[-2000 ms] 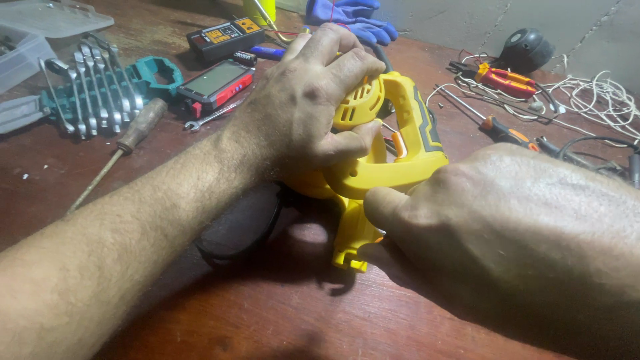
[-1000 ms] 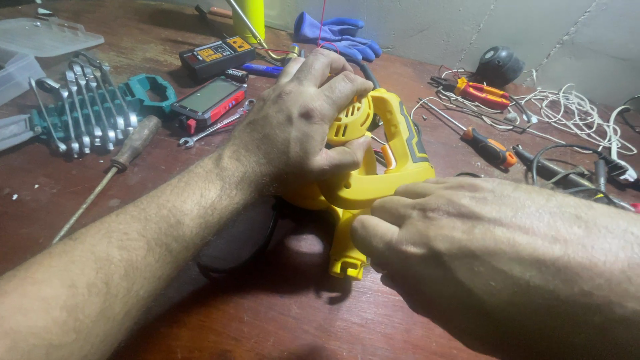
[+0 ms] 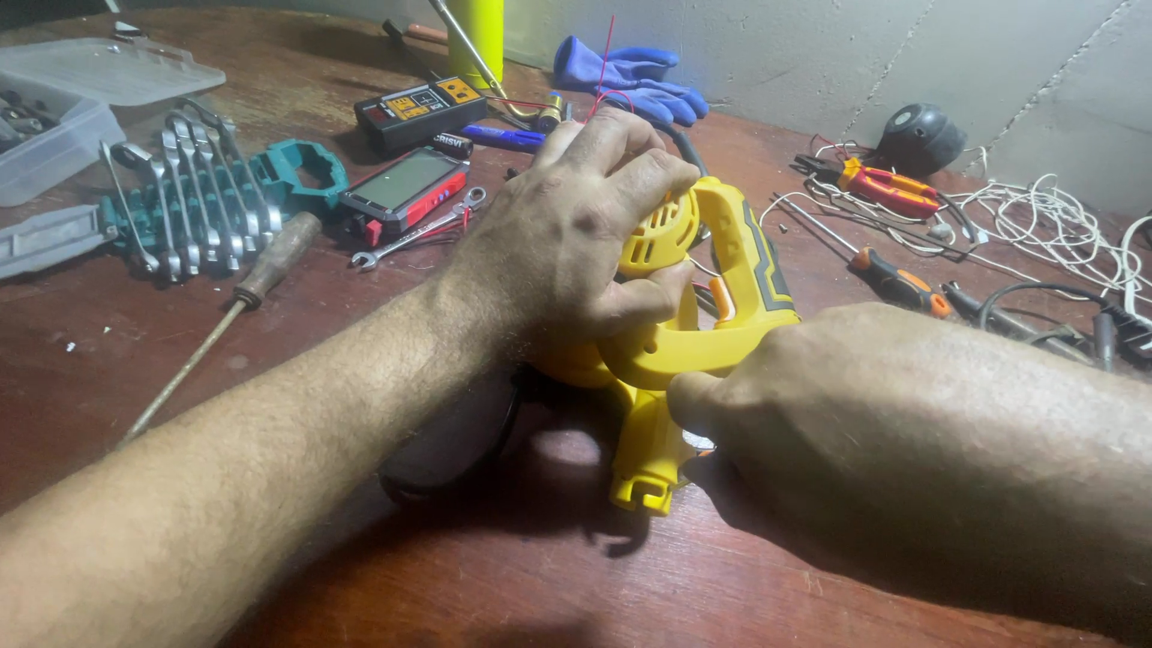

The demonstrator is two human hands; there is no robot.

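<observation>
A yellow power tool housing (image 3: 684,346) with a dark grip inlay and an orange trigger stands on the reddish wooden table. My left hand (image 3: 580,229) lies over its vented motor end, fingers curled around the top and thumb against the side. My right hand (image 3: 810,396) is closed at the near right of the housing, its thumb against the yellow plastic; most of its fingers are hidden. A small pale and orange bit shows under that hand, too little to name. A thin red wire (image 3: 606,67) rises behind my left fingers, and a dark cable runs behind the tool.
At left are combination wrenches (image 3: 202,198) in a teal holder, a screwdriver (image 3: 279,256), a red-and-black meter (image 3: 405,193) and a plastic box (image 3: 58,135). Blue gloves (image 3: 630,81) lie behind. Pliers (image 3: 891,187), another screwdriver (image 3: 900,279) and tangled white cable (image 3: 1053,225) lie at right.
Both hands keep their places on the yellow housing. Between the earliest frame and now the view has shifted slightly; nothing has plainly been taken up or let go.
</observation>
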